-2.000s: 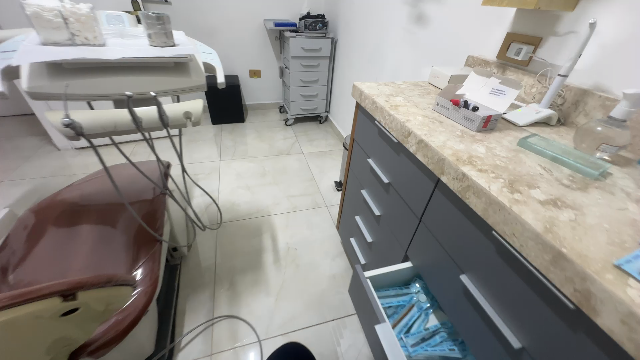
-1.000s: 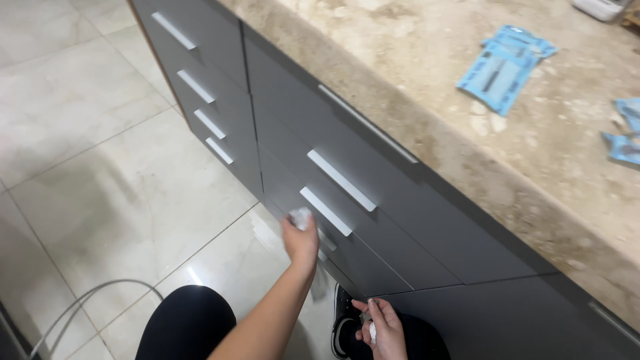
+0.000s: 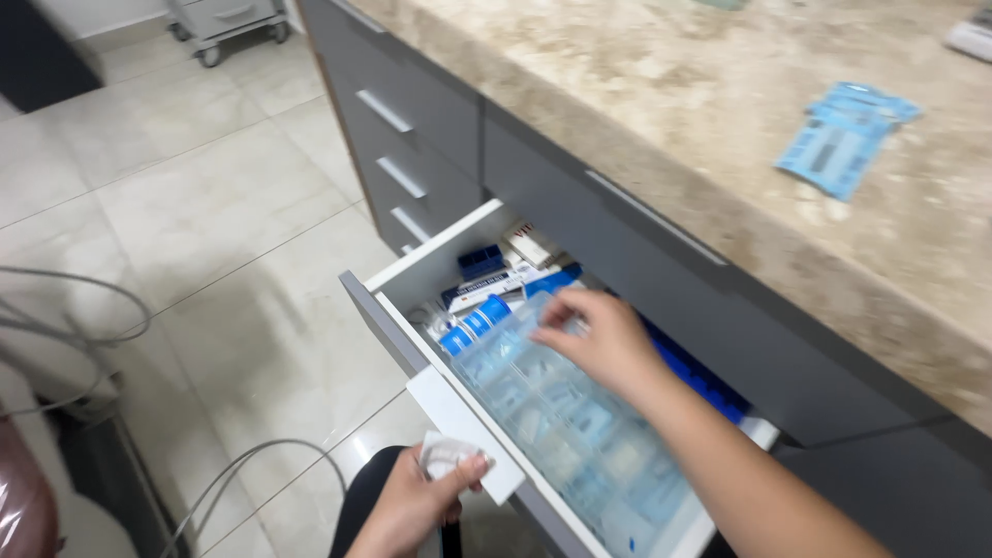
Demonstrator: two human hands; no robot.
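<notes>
My left hand (image 3: 434,484) holds a small white packet (image 3: 449,457) between thumb and fingers, beside the white handle (image 3: 465,434) of a pulled-out drawer (image 3: 422,252). Over the drawer, my right hand (image 3: 585,329) has its fingers bent above the far left part of a clear plastic compartment box (image 3: 566,418); a small pale thing seems to be at its fingers, too blurred to name. Small blue and white packets show through the box. Left of it lie a blue cylindrical container (image 3: 474,324), small cartons (image 3: 531,244) and a dark blue holder (image 3: 480,262).
A stone countertop (image 3: 697,132) runs above the grey cabinet, with blue pouches (image 3: 845,139) on it. Grey cables (image 3: 256,449) loop over the tiled floor at left. A wheeled drawer cart (image 3: 232,19) stands at the back, near a dark bin (image 3: 39,54).
A drawer that was closed one second ago is now open. My right hand has come over its contents; my left hand is now beside the drawer front. The view has shifted.
</notes>
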